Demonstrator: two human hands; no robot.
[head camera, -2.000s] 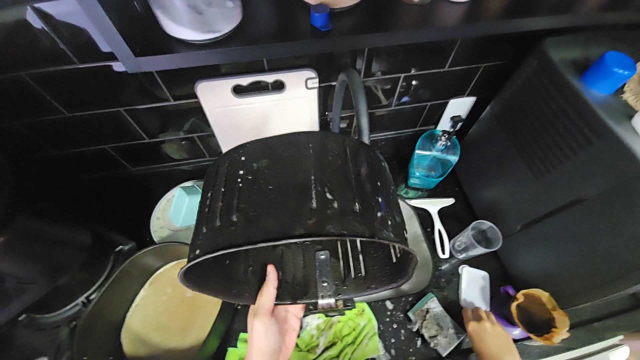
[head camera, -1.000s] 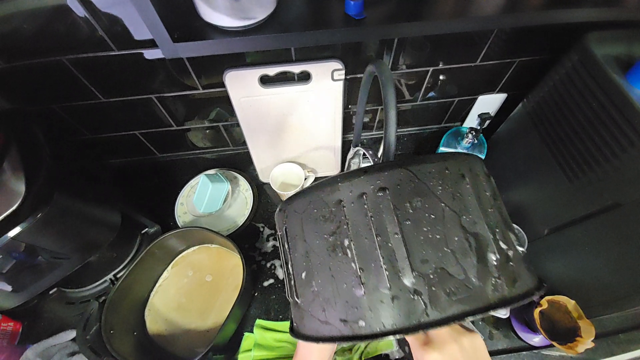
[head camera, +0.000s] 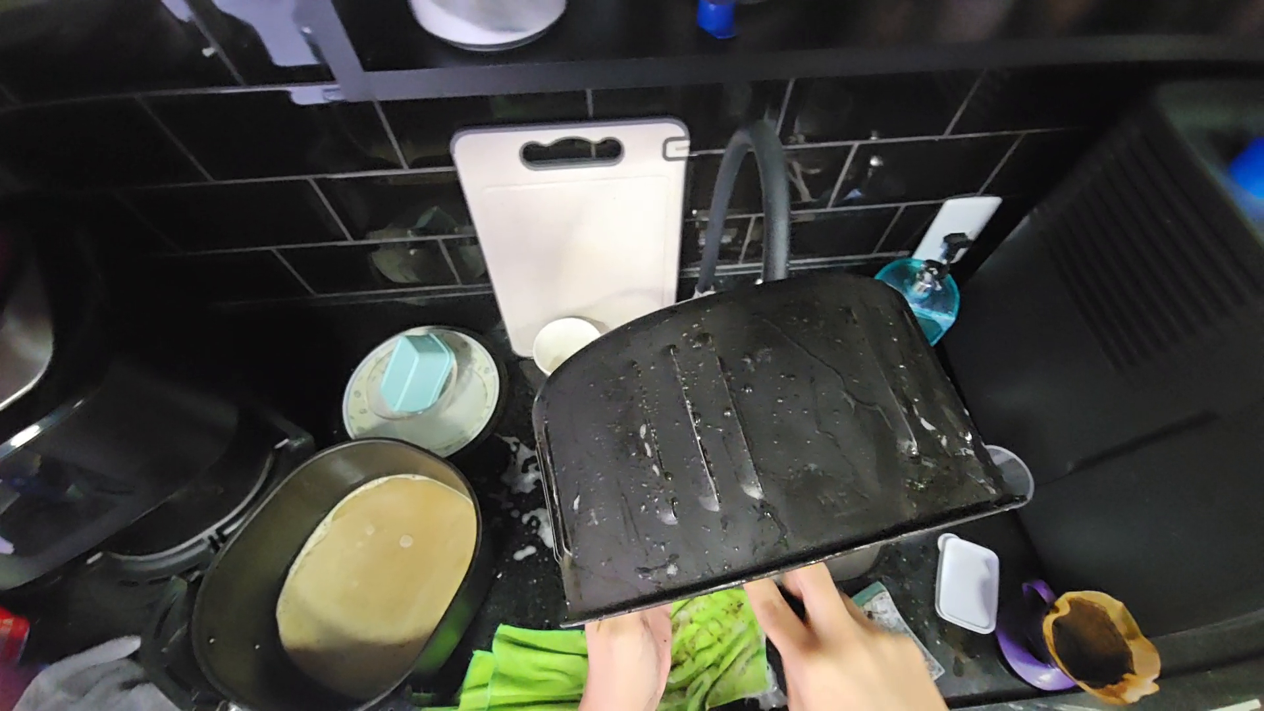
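A wet black metal basket, likely an air fryer's (head camera: 780, 444), is held tilted above the sink area, its ribbed face toward me. My left hand (head camera: 628, 657) grips its lower edge from beneath, with the fingertips hidden. Near the middle of the same edge, my right hand (head camera: 839, 632) has its fingers at the rim, partly hidden behind it. Below lies a bright green cloth (head camera: 716, 652). The grey curved faucet (head camera: 765, 197) rises behind the basket. To the left, a black oval pan (head camera: 341, 573) holds cloudy tan liquid.
A white cutting board (head camera: 583, 237) leans on the tiles behind a white cup (head camera: 565, 343). A plate (head camera: 425, 395) carries a teal block-shaped item. At right are a blue soap dispenser (head camera: 923, 296), a white lid (head camera: 968, 583), a used coffee filter (head camera: 1096, 647) and a large black appliance (head camera: 1136, 395).
The basket has turned from its open end facing me to its ribbed face. My right hand has left the white lid at the right and come to the basket's edge.
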